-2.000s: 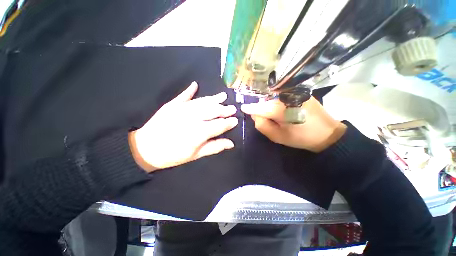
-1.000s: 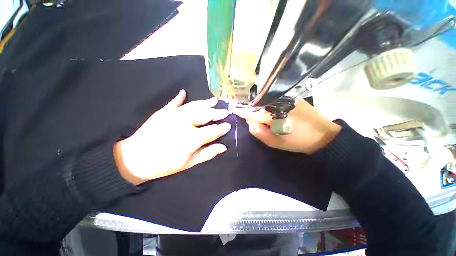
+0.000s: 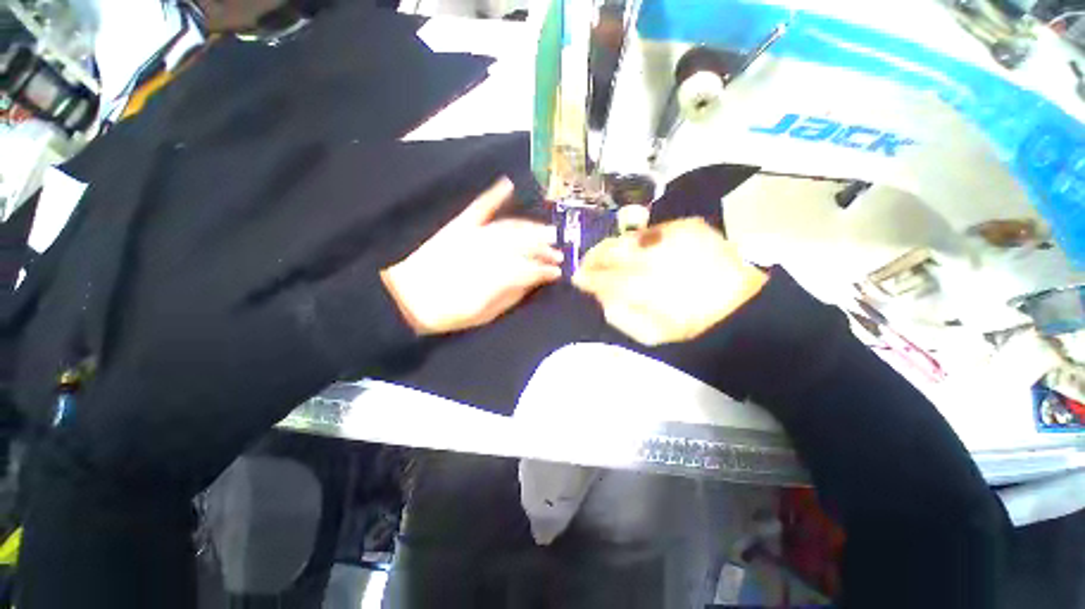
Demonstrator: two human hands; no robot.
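A black garment panel (image 3: 476, 370) lies on the white table under the machine head, with a curved cut in its near edge. The presser foot (image 3: 575, 221) is down at the cloth, lit brightly. My left hand (image 3: 476, 264) rests on the panel left of the foot, thumb spread, its other fingers bent towards the foot. My right hand (image 3: 672, 282) is curled at the right of the foot, fingertips at the cloth. Whether it pinches cloth or holds anything is hidden. The needle is not distinct in the glare.
The white machine head (image 3: 821, 95) with blue lettering stands at the upper right. Loose tools (image 3: 898, 339) lie right of my right hand. More black cloth (image 3: 345, 71) lies at the upper left. Ruler tape (image 3: 714, 452) runs along the front edge. Part of a person shows at the top left.
The view has shifted, showing more of the machine and the surroundings. My left hand's fingers are drawn closer together and more bent. My right hand is more curled and less covered by the machine.
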